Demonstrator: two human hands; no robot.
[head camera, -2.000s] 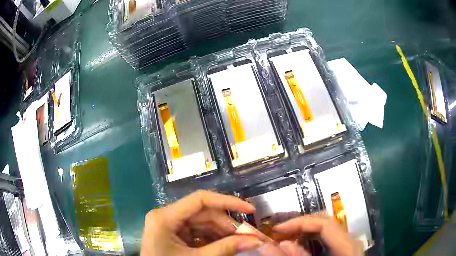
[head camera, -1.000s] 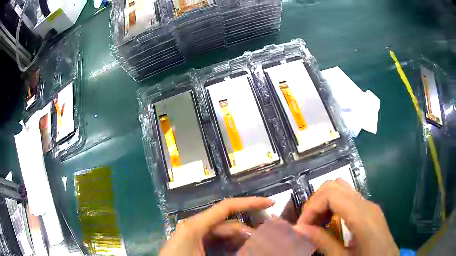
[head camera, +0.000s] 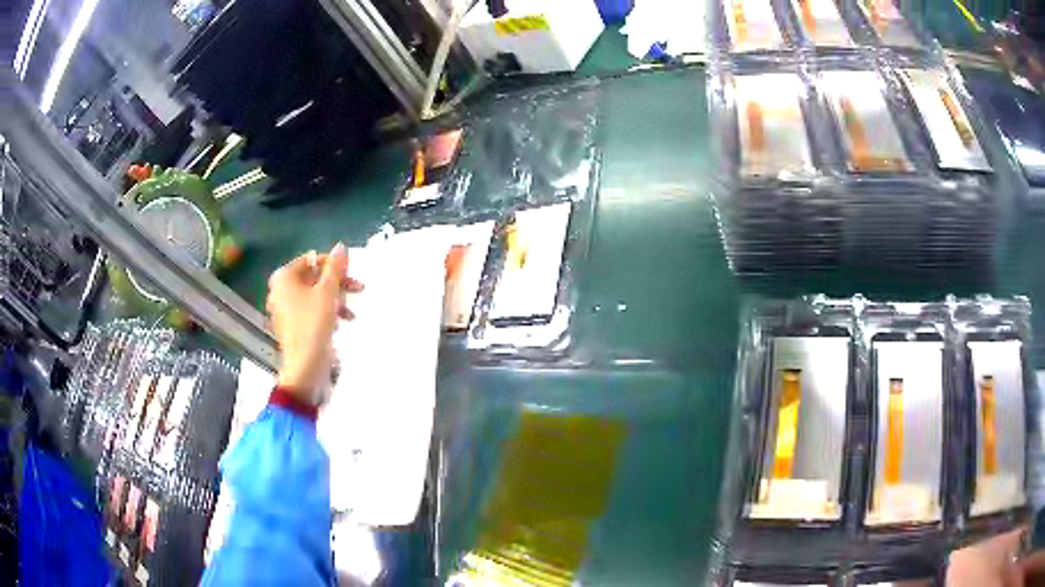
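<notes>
My left hand (head camera: 309, 310) is raised at the upper left edge of the long white sheets (head camera: 390, 401), fingers bent. It is blurred, and I cannot tell whether anything is between the fingertips. My right hand (head camera: 991, 562) is cut off at the bottom right corner, at the near side of the working tray (head camera: 743, 436); its fingers and any hold are hidden. Three silver-backed display modules (head camera: 819, 424) with orange flex cables lie in the tray's far row.
A yellow-olive film sheet (head camera: 556, 493) lies between the white sheets and the tray. Stacked clear trays (head camera: 859, 229) stand behind the working tray. Another tray (head camera: 584, 172) with modules lies beyond the white sheets. More trays (head camera: 195, 424) and a metal frame (head camera: 149, 252) are at the left.
The view has swung left. My left hand has moved from above the working tray to the white sheets. My hands have parted; the thin pinkish piece seen between them no longer shows.
</notes>
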